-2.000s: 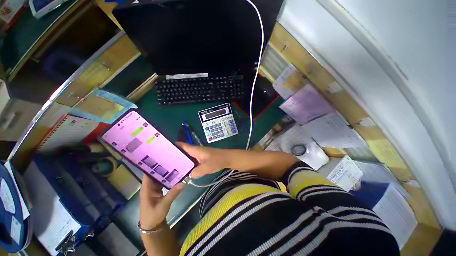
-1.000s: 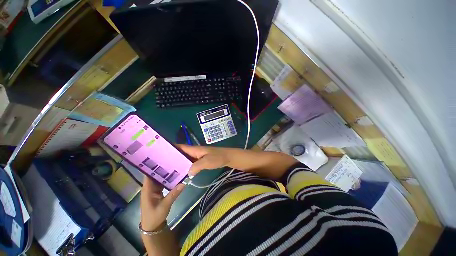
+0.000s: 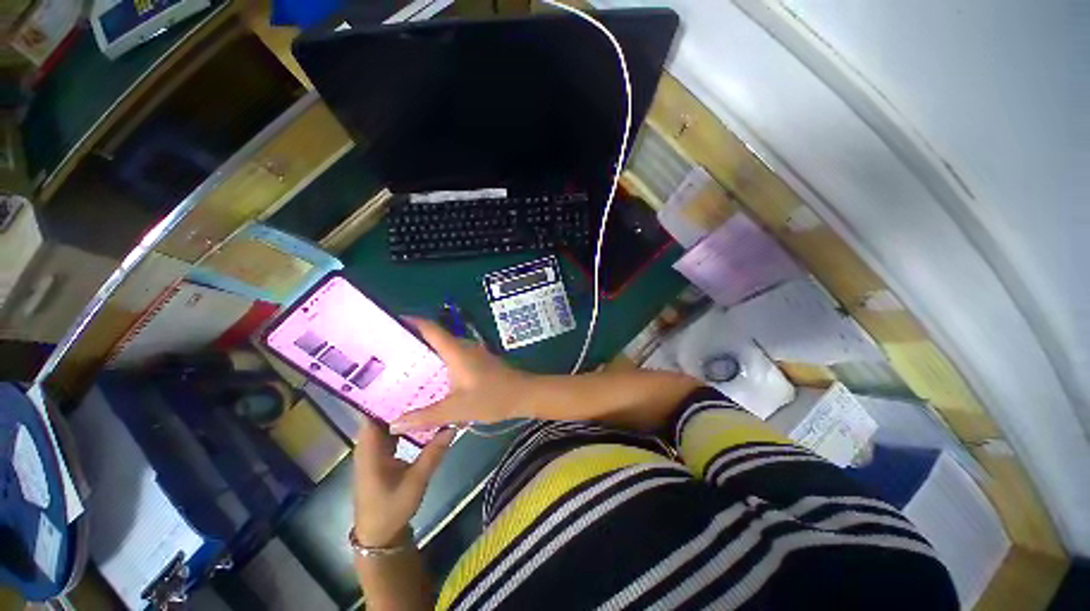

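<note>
The smartphone [image 3: 359,356] shows a lit pinkish screen, with a keyboard-like area on its lower part. It is tilted, above the desk at the left of centre. My left hand [image 3: 389,483] holds it from below at its lower end. My right hand [image 3: 460,380] is at its lower right side, its thumb over the bottom of the screen; its fingers are partly hidden behind the phone. The white charging cable [image 3: 606,215] runs down from the top and passes behind my right forearm towards the phone's lower end.
A monitor [image 3: 478,107], keyboard [image 3: 488,224], mouse pad [image 3: 634,245], calculator [image 3: 528,302] and blue pen [image 3: 453,318] are beyond my hands. Blue document trays [image 3: 203,466] and a blue component reel [image 3: 26,489] are at the left. Papers [image 3: 735,259] line the right partition.
My right thumb has moved over the lower screen. The phone's picture has shifted up, and a keyboard-like area now shows. The view has shifted slightly.
</note>
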